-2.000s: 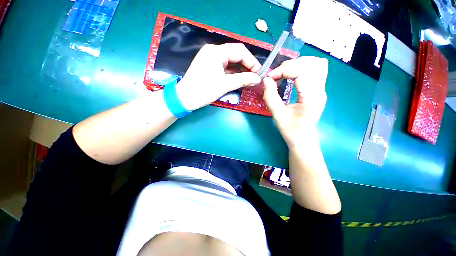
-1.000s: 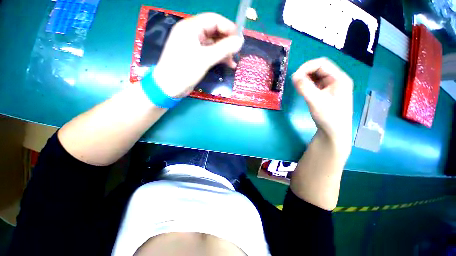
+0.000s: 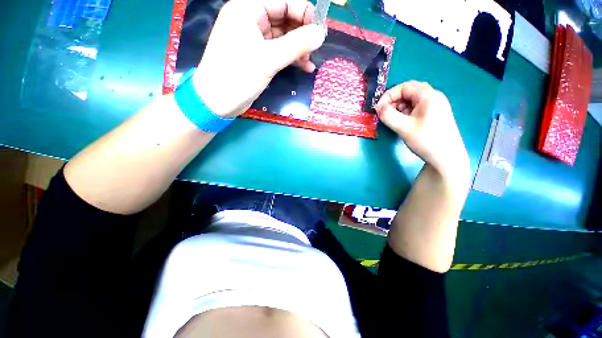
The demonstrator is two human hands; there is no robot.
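Note:
A black circuit board [image 3: 284, 89] with a rounded cutout lies on a red bubble bag [image 3: 310, 123], which shows through the cutout. My left hand [image 3: 254, 53], with a blue wrist band [image 3: 198, 105], is over the middle of the board and hides part of it. It pinches a narrow pale grey strip [image 3: 321, 12] that points up past the board's far edge. My right hand [image 3: 419, 119] is at the board's right end, thumb and fingertip pinched together; whether they hold a small piece cannot be told.
Blue squares on a clear sheet [image 3: 78, 12] lie at the far left. A white backing sheet with a black arch [image 3: 449, 23] lies behind the board. Grey pad sheets [image 3: 494, 158] and stacked red bubble bags [image 3: 566, 99] lie to the right. An open carton [image 3: 366, 218] is below the bench edge.
My hands were together at the strip and have parted. My left hand kept the strip and moved left; my right hand went right, then came back in to the board's right edge.

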